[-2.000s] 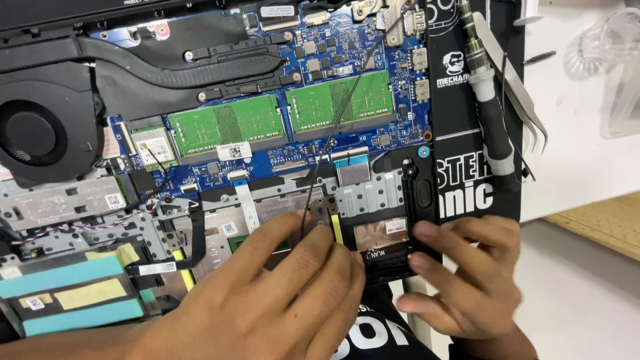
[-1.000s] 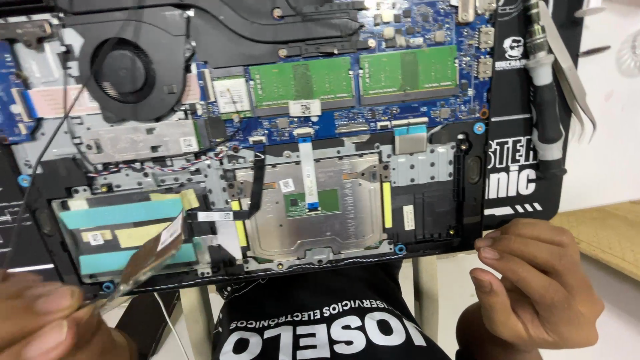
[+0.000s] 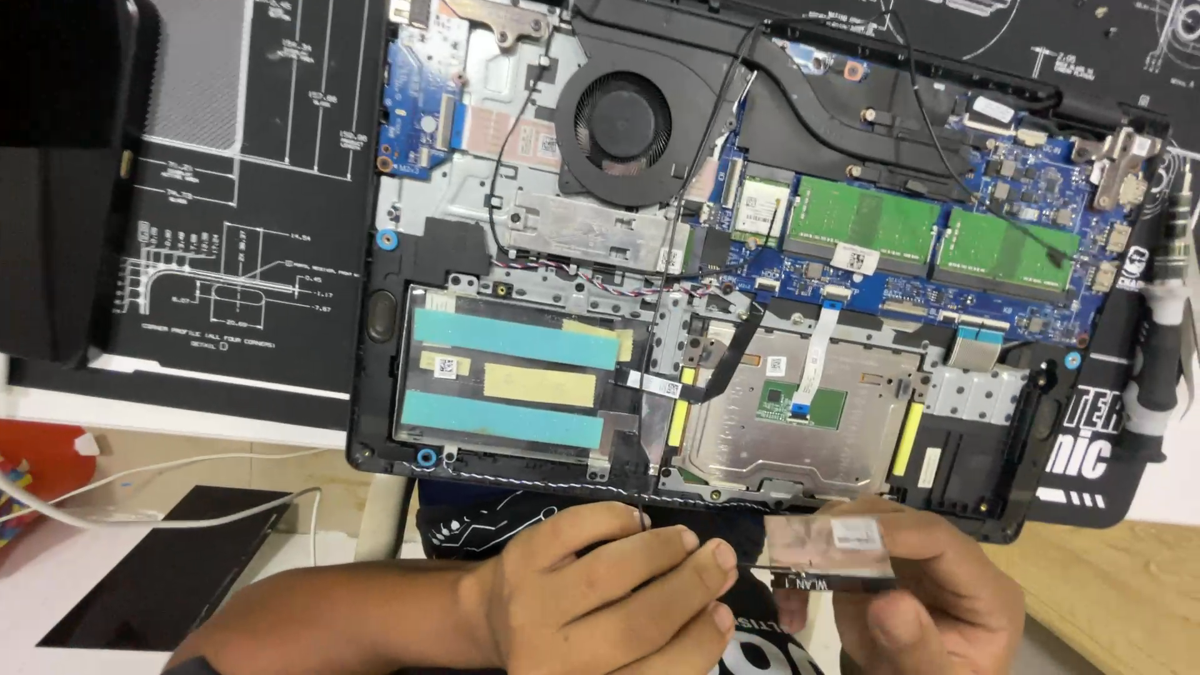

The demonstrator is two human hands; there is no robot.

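An opened laptop chassis (image 3: pixel 370 422) lies with its insides showing: a cooling fan (image 3: pixel 622 127), green memory modules (image 3: pixel 861 223), a touchpad's metal back (image 3: pixel 750 450) and a drive bay with turquoise and yellow tape (image 3: pixel 506 342). Below its front edge, my right hand (image 3: pixel 937 581) holds a small WLAN antenna (image 3: pixel 825 548) with a metallic foil face, a white label and a black edge. My left hand (image 3: pixel 600 591) is beside it, its fingers pinching the thin black antenna cable (image 3: pixel 661 309). That cable runs up across the chassis past the fan and over towards the right-hand board.
A printed black work mat (image 3: pixel 244 234) lies under the laptop, with a dark device (image 3: pixel 70 178) on it at the left. A screwdriver (image 3: pixel 1158 337) lies at the right. White cables (image 3: pixel 169 516) and a black sheet (image 3: pixel 169 567) are at the lower left.
The antenna, in my left hand at the lower left one second ago, is now in my right hand near the middle. Two seconds ago it lay in the chassis's front right corner. The view has shifted left.
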